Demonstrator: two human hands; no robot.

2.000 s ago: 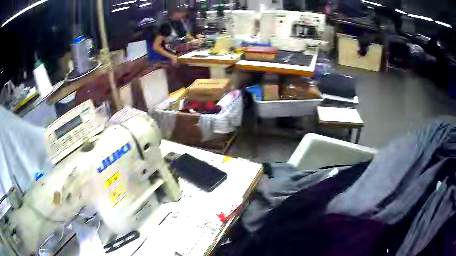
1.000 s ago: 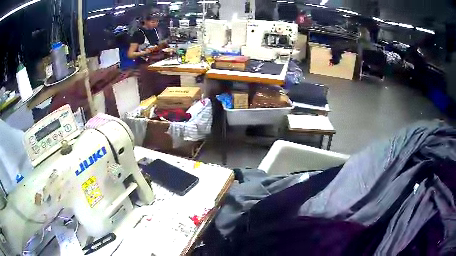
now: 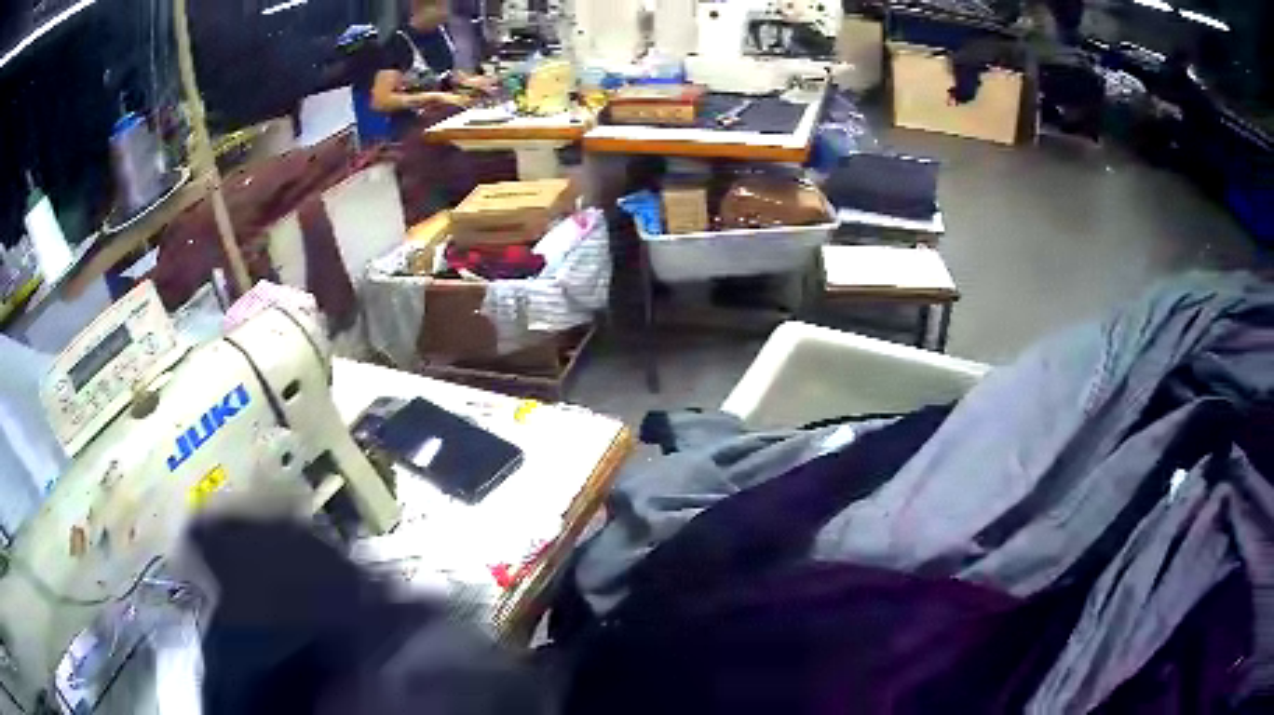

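A blurred dark blue-grey shape point(image 3: 335, 629), which looks like cloth, covers the front of the white machine table point(image 3: 559, 468) and the lower part of the machine. I cannot tell whether a hand is behind it. The cream JUKI sewing machine point(image 3: 231, 419) stands at the left. A heap of grey and navy-purple garments point(image 3: 894, 559) fills the lower right beside the table. Neither my left hand nor my right hand can be made out.
A black phone point(image 3: 454, 447) lies on the table's right part. A control panel point(image 3: 105, 356) sits at the machine's top left. A pale bin point(image 3: 852, 370) stands behind the garments. Farther back are filled bins, a small white-topped stool point(image 3: 887, 270) and a person point(image 3: 405, 84) at another table.
The dark cloth-like shape has come in over the table front and hides the black snips. The view has tilted down slightly. The garment heap looks much the same.
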